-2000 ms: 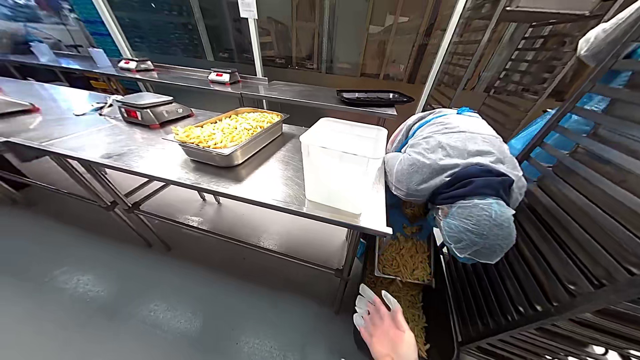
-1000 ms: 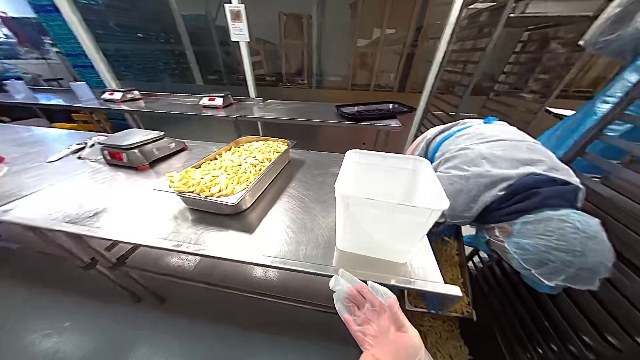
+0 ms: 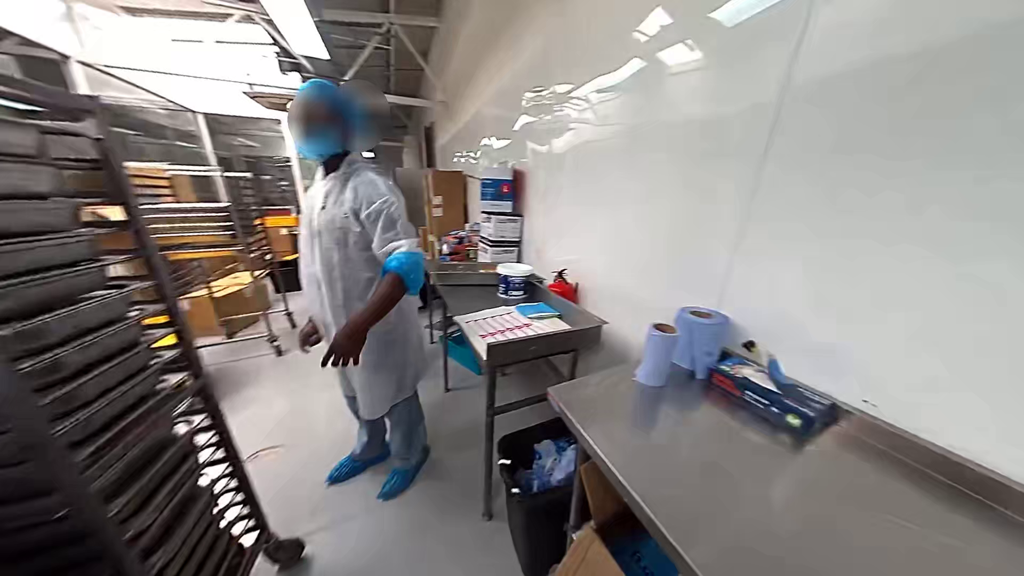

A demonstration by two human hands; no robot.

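Neither my left hand nor my right hand shows in the head view now. Closest on the right is a stainless steel table point(image 3: 768, 496). On it, by the wall, stand two blue paper rolls point(image 3: 658, 354) beside an opened dark blue carton point(image 3: 772, 392) with material sticking out of its top. Beyond it, a second metal table point(image 3: 552, 344) bears printed sheets point(image 3: 508, 326), a blue folded item point(image 3: 538, 310) and a white lidded tub point(image 3: 514, 282).
A person in a white coat point(image 3: 364, 272) and blue shoe covers stands left of the second table. A wheeled rack of dark trays point(image 3: 72, 320) fills the left. A black bin point(image 3: 540, 488) with blue plastic and a cardboard box point(image 3: 592, 552) are low between. A fire extinguisher point(image 3: 563, 286) is by the wall.
The view has swung far round to another part of the room. The gloved hand, the clear tub, the pan of yellow food pieces and the bending co-worker are out of view.
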